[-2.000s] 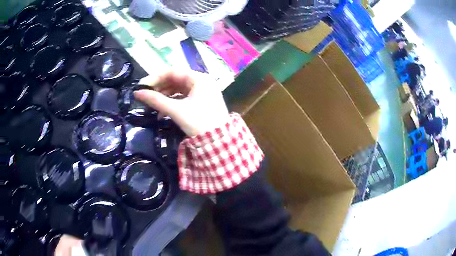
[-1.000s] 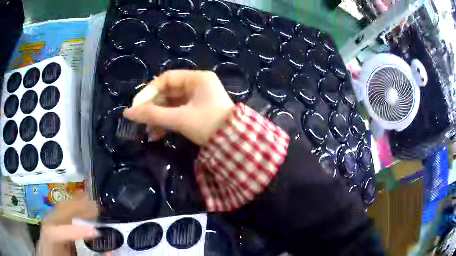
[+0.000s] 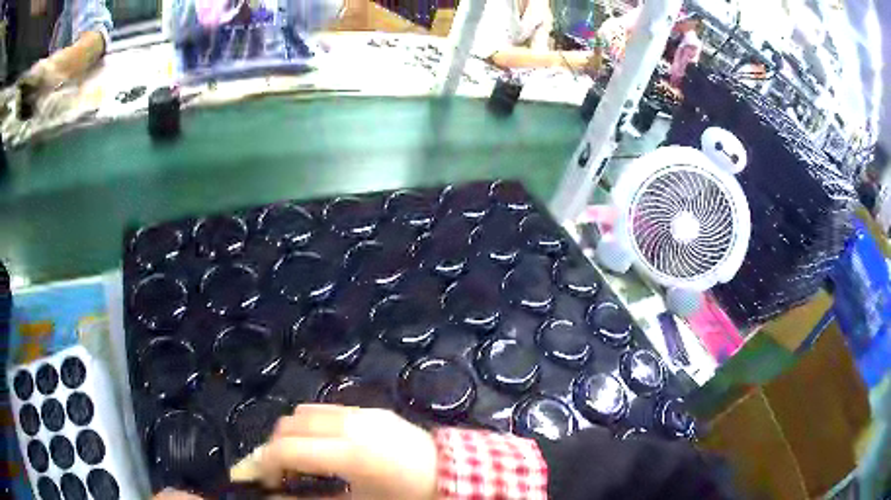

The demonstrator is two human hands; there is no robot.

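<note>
A large black tray [image 3: 386, 259] holds rows of round glossy black discs [image 3: 437, 387]. My right hand [image 3: 342, 449], in a red-and-white checked cuff, is low over the tray's near-left part. Its fingers point left, with a pale yellowish fingertip; whether it holds a label is hidden. A sliver of my left hand [image 3: 178, 495] shows at the bottom edge, mostly cut off. Printed lines show on the disc [image 3: 183, 444] left of my right hand. A white sheet of round black labels [image 3: 61, 430] lies left of the tray.
A green conveyor belt [image 3: 293, 146] with small black items [image 3: 164, 112] runs behind the tray. Beyond it are another person's arm [image 3: 73, 61] and more people's arms. At right are a white fan [image 3: 684, 223], dark stacked trays [image 3: 782, 195], a pink item [image 3: 713, 327], an open carton [image 3: 782, 420] and blue crates [image 3: 869, 303].
The view has tilted up to show the belt and far side. My right hand is now lower in the picture. The label sheet near my left hand is out of view, and that hand is mostly cut off.
</note>
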